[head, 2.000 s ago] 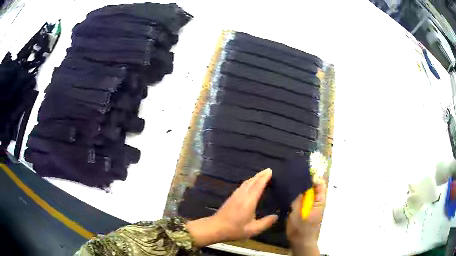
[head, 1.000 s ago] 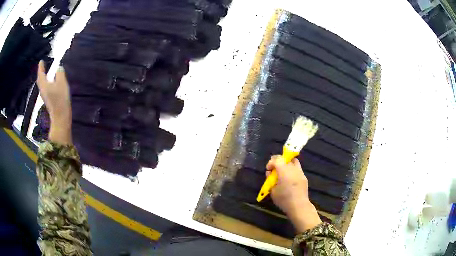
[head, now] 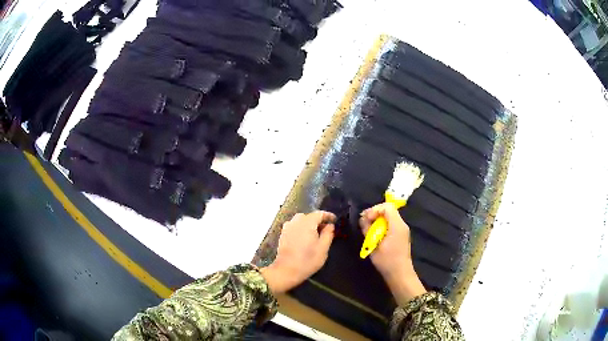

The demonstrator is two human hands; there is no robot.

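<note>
Black fabric strips lie in a row, side by side, on the tan board, which has whitish glue crust down both long sides. My right hand holds a flat brush with a yellow handle and pale bristles; the bristles are over the strips, pointing away from me. My left hand is at the lower left of the board, thumb and fingertips pinched on a black strip. The strip's near part merges with the black beneath, so its edges are hard to tell.
A large pile of black strips lies left of the board, with a smaller black pile farther left. Blurred whitish containers stand at the lower right. A dark floor with a yellow line shows at the lower left.
My left hand has moved from the smaller pile at far left to the board and now grips a strip. My right hand still holds the brush, now more upright.
</note>
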